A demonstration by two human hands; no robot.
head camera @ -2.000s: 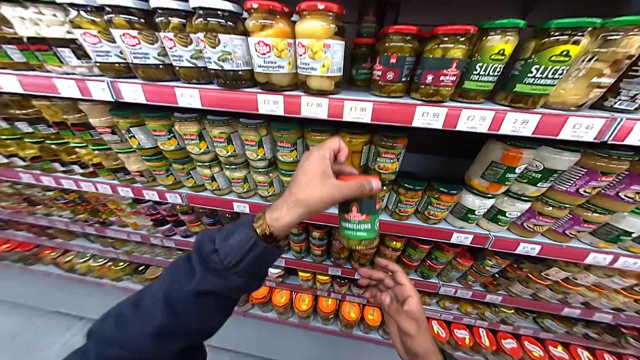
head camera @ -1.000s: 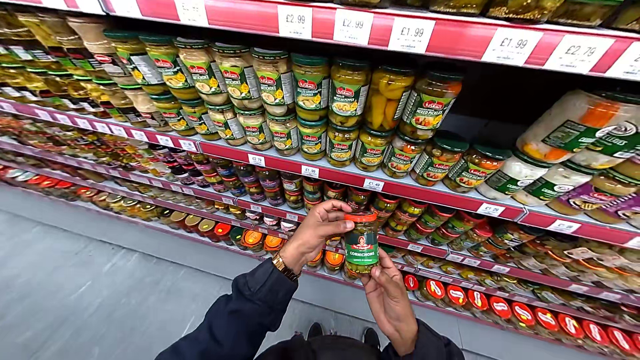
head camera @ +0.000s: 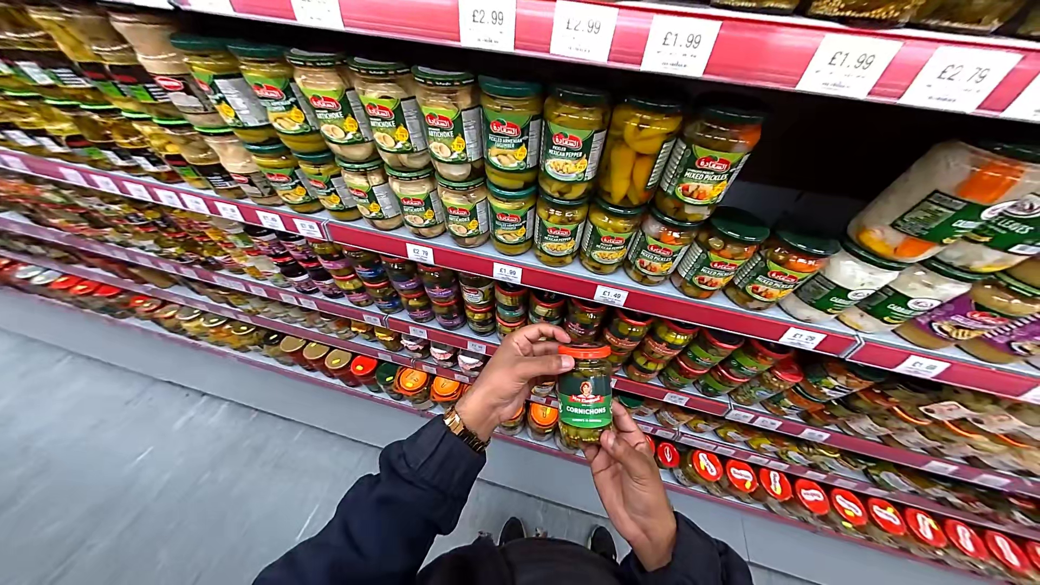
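A glass jar of cornichons [head camera: 585,398], with a red-orange lid and a green label facing me, is held upright between both hands in front of the shelves. My left hand [head camera: 520,370], with a gold watch [head camera: 465,431] on its wrist, grips the jar near the lid from the left, thumb against the lid's edge. Fingers of my right hand [head camera: 630,471] support the jar at its lower right side. Beyond it, small jars with red lids [head camera: 585,317] stand on a lower shelf, partly hidden by the jar and my left hand.
Jars of pickles and artichokes [head camera: 455,122] stand stacked two high on the shelf above. Its red front edge [head camera: 552,284] carries price tags. Larger jars [head camera: 934,211] stand at the right. Red-lidded jars [head camera: 812,496] line the bottom shelf, above the grey floor [head camera: 162,439].
My right hand was beneath the jar and apart from it two seconds ago; now it touches the jar. The jar has come lower in front of me. The view has tilted down.
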